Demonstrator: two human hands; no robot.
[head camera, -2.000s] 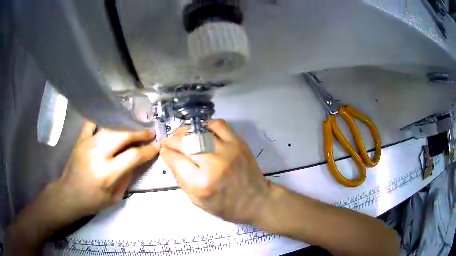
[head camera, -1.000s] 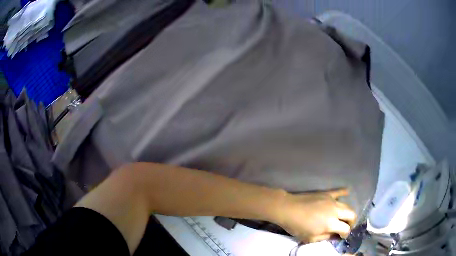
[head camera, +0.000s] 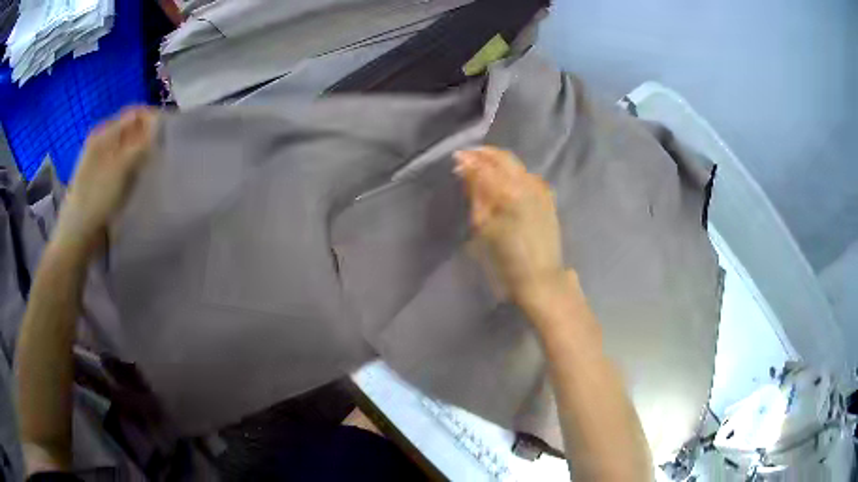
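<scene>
A large grey-taupe garment panel (head camera: 254, 235) spreads across the middle, from the left over the table's front edge to the machine at the lower right. My left hand (head camera: 118, 155), blurred, is shut on the panel's upper left corner. My right hand (head camera: 513, 212) is above the panel's middle, fingers bent, near a fold; whether it grips cloth I cannot tell. A green patch (head camera: 486, 55) shows on darker cloth (head camera: 414, 66) at the top. The sewing machine head (head camera: 781, 424) is partly cut off at the lower right, beside the panel's edge.
A bundle of grey-brown cut pieces (head camera: 245, 42) lies at the top left. Blue material (head camera: 85, 104) with pale stacked pieces (head camera: 61, 33) is at the far left. The white table edge with ruler markings (head camera: 452, 424) shows below the panel. More dark cloth hangs at the lower left.
My left hand has come into view at the upper left, holding the cloth. My right hand is now above the panel's middle. The panel has spread left over the lap, and the green patch is visible.
</scene>
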